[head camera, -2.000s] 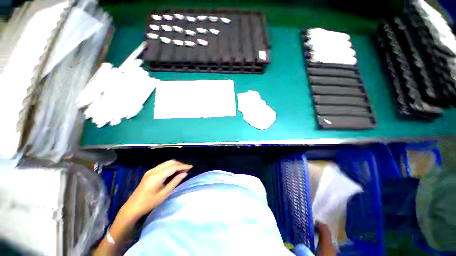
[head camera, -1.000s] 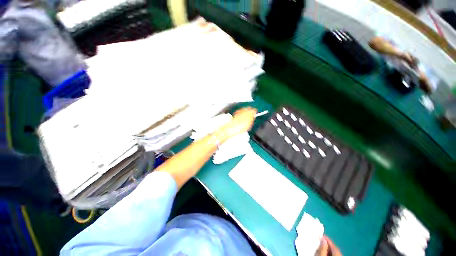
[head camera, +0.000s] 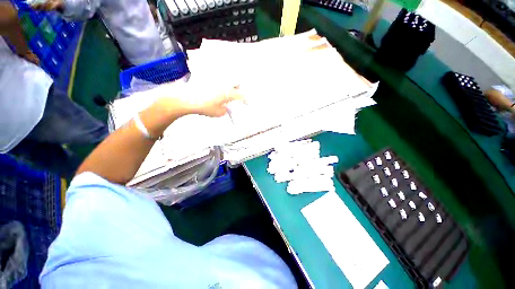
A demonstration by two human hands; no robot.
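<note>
My left hand (head camera: 217, 104) reaches over the stack of large white die-cut sheets (head camera: 282, 73), its fingers on or just above the top sheet near the left side. Whether it grips a sheet cannot be told. My right hand is out of the picture. A loose pile of white die-cut pieces (head camera: 302, 166) lies on the green bench beside the stack. The white work sheet (head camera: 344, 240) lies flat in front of it. The black parts tray (head camera: 406, 220) holds rows of small white ends.
A lower bagged sheet stack (head camera: 186, 175) stands nearer me. Blue crates (head camera: 152, 70) are at the left, with two people (head camera: 132, 28) beyond. Black trays (head camera: 406, 36) and another person's hand (head camera: 500, 99) are on the far bench.
My view has turned further left. My left hand has moved from the small white pieces to the large sheet stack. My right hand has left the picture.
</note>
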